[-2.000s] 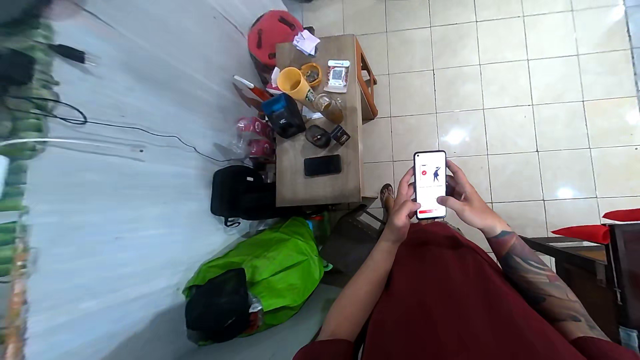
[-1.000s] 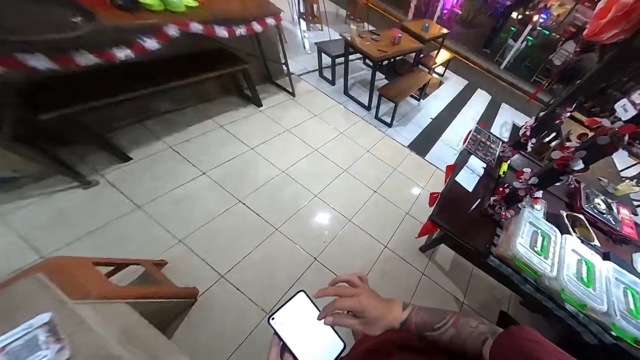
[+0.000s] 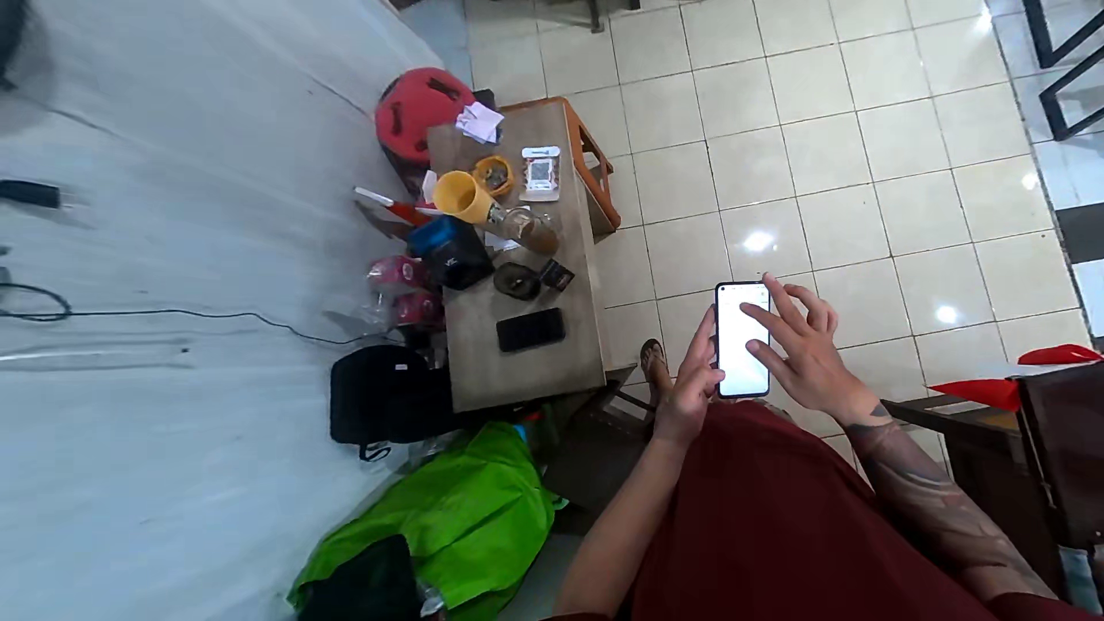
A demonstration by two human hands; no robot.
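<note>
My left hand (image 3: 693,384) holds a smartphone (image 3: 743,341) with a bright, nearly white screen, gripping it along its left edge. My right hand (image 3: 798,341) is over the phone's right side, fingers spread, fingertips above or on the screen; contact cannot be told. A second phone (image 3: 530,330), dark and face up, lies on the small table to the left. Near it are a black box (image 3: 556,275) and a dark round object (image 3: 517,281).
The table (image 3: 483,379) also bears a yellow cup (image 3: 462,197), a glass jar (image 3: 529,230) and a white packet (image 3: 541,174). A red round stool (image 3: 424,115), a black bag (image 3: 388,398) and a green cloth or bag (image 3: 466,509) are beside it. A dark table (image 3: 975,418) is at right.
The view has swung back to the small table. The phone's screen, showing a picture two seconds ago, is now nearly white. My right hand has gone from the phone's lower edge to spread over the screen.
</note>
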